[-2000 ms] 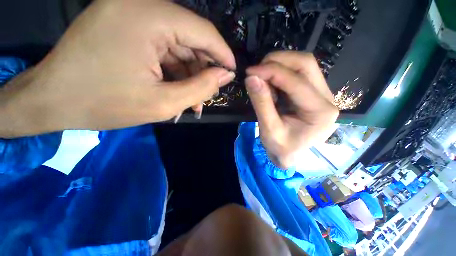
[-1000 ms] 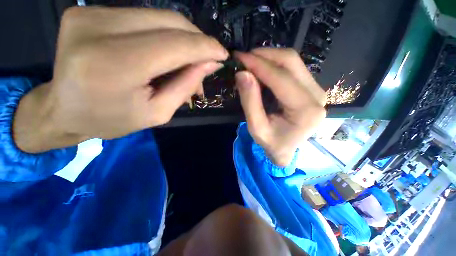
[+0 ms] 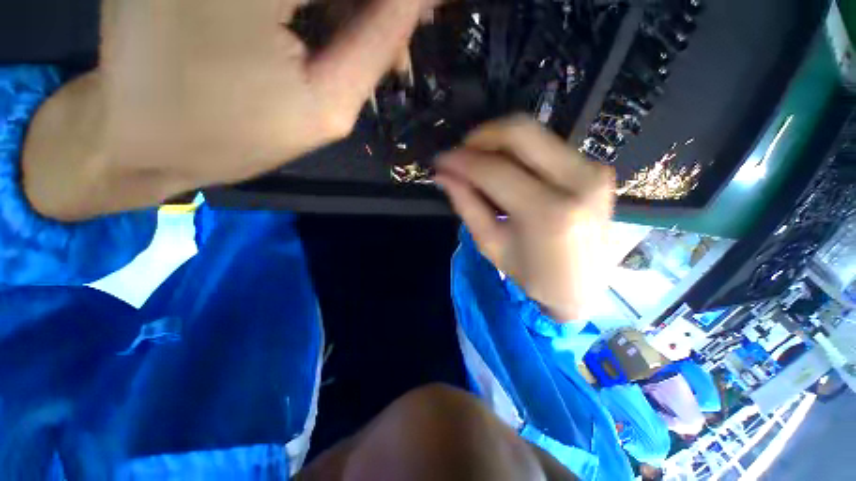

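My left hand is large at the upper left, its fingertips cut off or blurred at the top edge; whether it holds a part cannot be told. My right hand is blurred at the near edge of the middle tray, thumb and forefinger close together beside the small pile of brass parts. Whether a brass part is between them cannot be seen. Black plastic parts lie jumbled in the middle tray beyond my hands.
The right tray holds a band of black parts and a larger brass pile. Its rim borders the green bench top. Cartons, a blue bin and people in smocks are at the lower right.
My left hand has moved up and partly out of the picture. My right hand has moved apart from it, lower and slightly right, to the small brass pile.
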